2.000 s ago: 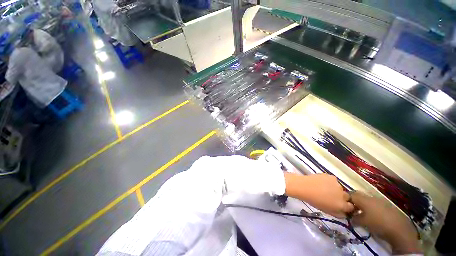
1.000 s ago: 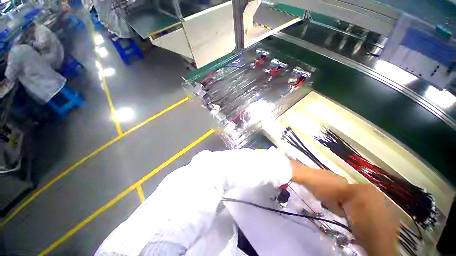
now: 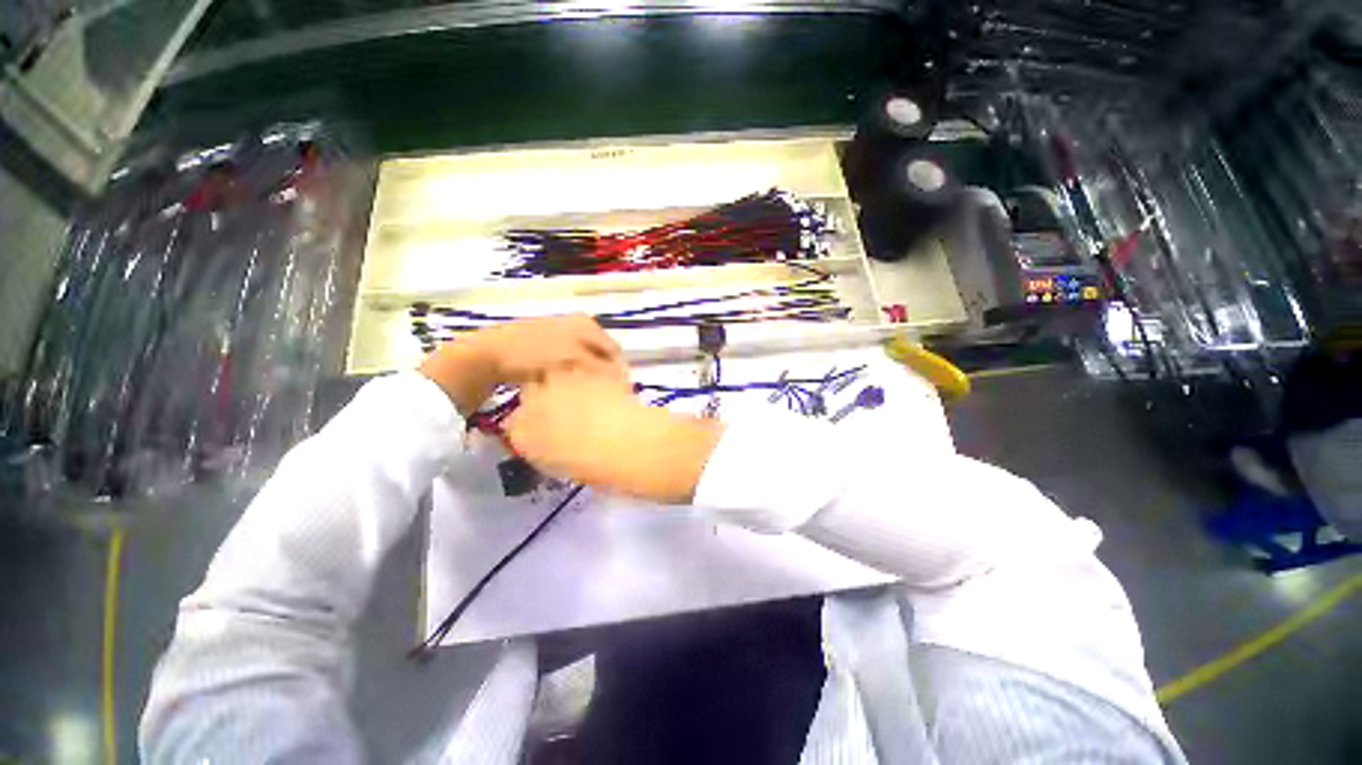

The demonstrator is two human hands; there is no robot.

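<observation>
A wire harness [image 3: 714, 392] lies across the white board [image 3: 672, 561], its short branches and dark plugs spread to the right. My left hand [image 3: 508, 356] and my right hand [image 3: 590, 426] meet over its left end, the right hand in front and partly over the left. Fingers of both are bent around the harness; the exact grip is hidden. Red wires [image 3: 493, 411] show beside the fingers. A black cable [image 3: 501, 571] runs from under my right hand to the board's lower left edge.
A cream parts tray [image 3: 366, 269] behind the board holds black-and-red wire leads [image 3: 672, 242] and black leads [image 3: 762, 310]. Two black tape rolls [image 3: 901, 187] and a tape dispenser [image 3: 1046, 269] stand right. A yellow-handled tool [image 3: 929, 369] lies at the board's corner. Bagged harnesses [image 3: 194, 314] flank both sides.
The view has swung from the aisle and conveyor to face the board and tray squarely. Both hands now show together at the harness's left end; earlier they were at the picture's lower right.
</observation>
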